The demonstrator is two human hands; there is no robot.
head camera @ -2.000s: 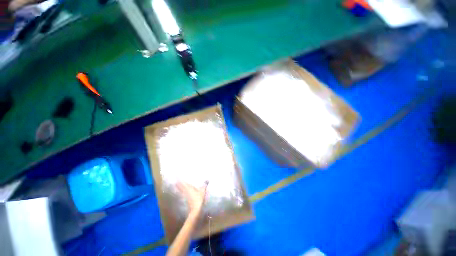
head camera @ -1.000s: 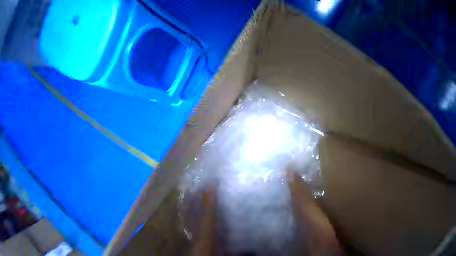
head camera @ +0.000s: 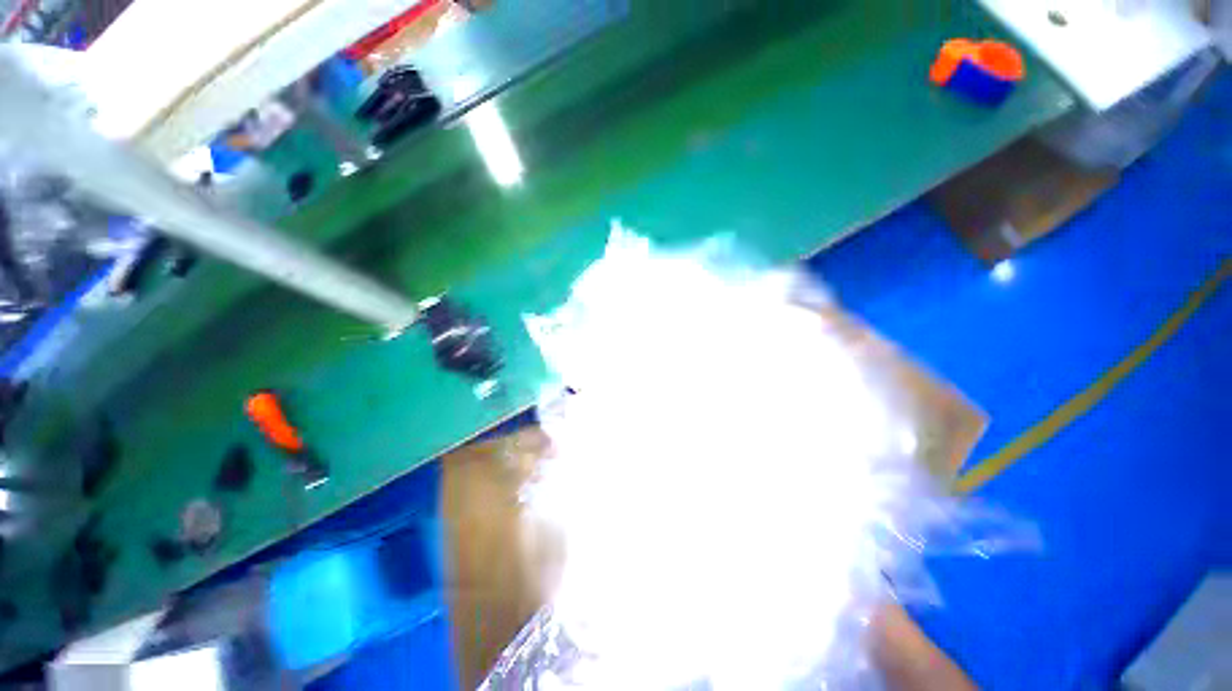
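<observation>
A large bundle of crumpled clear plastic (head camera: 716,473), glaring white, fills the middle of the view above the cardboard boxes. Part of my right hand (head camera: 912,655) shows at its lower right edge, against the plastic; its fingers are hidden. My left hand is not visible; the plastic may hide it. A brown cardboard box (head camera: 486,540) shows to the left of the plastic, and more brown cardboard (head camera: 939,412) shows to its right.
The green bench (head camera: 757,176) runs across behind. On it are an orange-handled screwdriver (head camera: 274,421), a round grey dish (head camera: 201,524), dark parts (head camera: 461,338) and an orange and blue object (head camera: 978,70). A blue stool (head camera: 320,607) stands below the bench. A grey pole (head camera: 291,257) slants at upper left.
The plastic was low inside a cardboard box with both hands at it. Now it is up in front of me, above the boxes, and the bench is back in view.
</observation>
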